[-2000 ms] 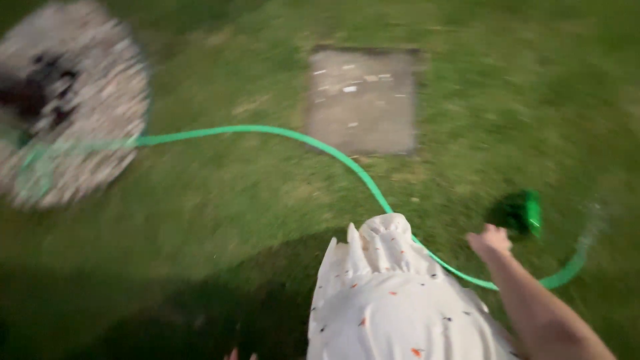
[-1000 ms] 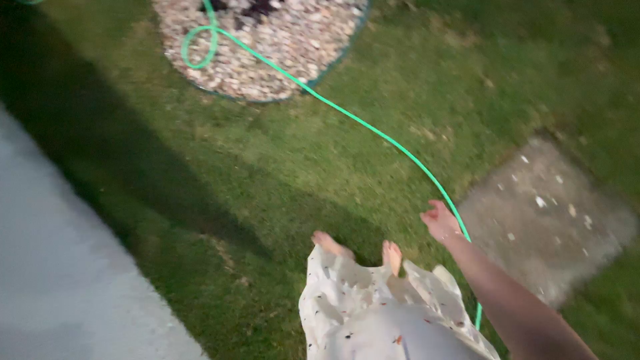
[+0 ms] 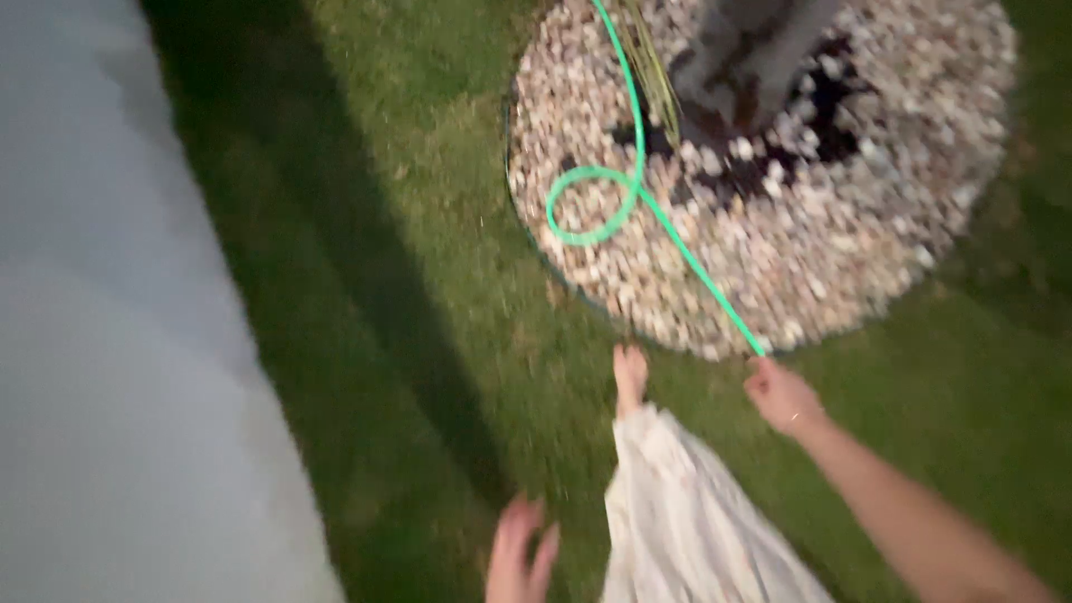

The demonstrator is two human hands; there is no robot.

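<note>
A thin green garden hose [image 3: 699,272] makes a small loop on a round bed of pale stones and runs down to the fingertips of my right hand [image 3: 783,398]. The fingers of that hand are curled; whether they grip the hose or only overlap it in view, I cannot tell. Beyond the hand, no hose shows. My left hand [image 3: 521,548], blurred at the bottom edge, has its fingers apart and holds nothing, over the grass. Between my hands hangs a pale cloth garment [image 3: 687,511], with one bare foot [image 3: 631,377] showing past its hem.
The stone bed [image 3: 837,268] has a dark thin edging and surrounds a thick trunk [image 3: 741,71] with dark soil and long dry leaves [image 3: 653,71] beside it. Grass [image 3: 452,251] lies around the bed. A pale paved surface [image 3: 151,335] fills the left side.
The view has shifted a lot, toward the stone bed, which now looks nearer. The square slab has left view. My left hand has come into view, and my right hand's fingers are now curled.
</note>
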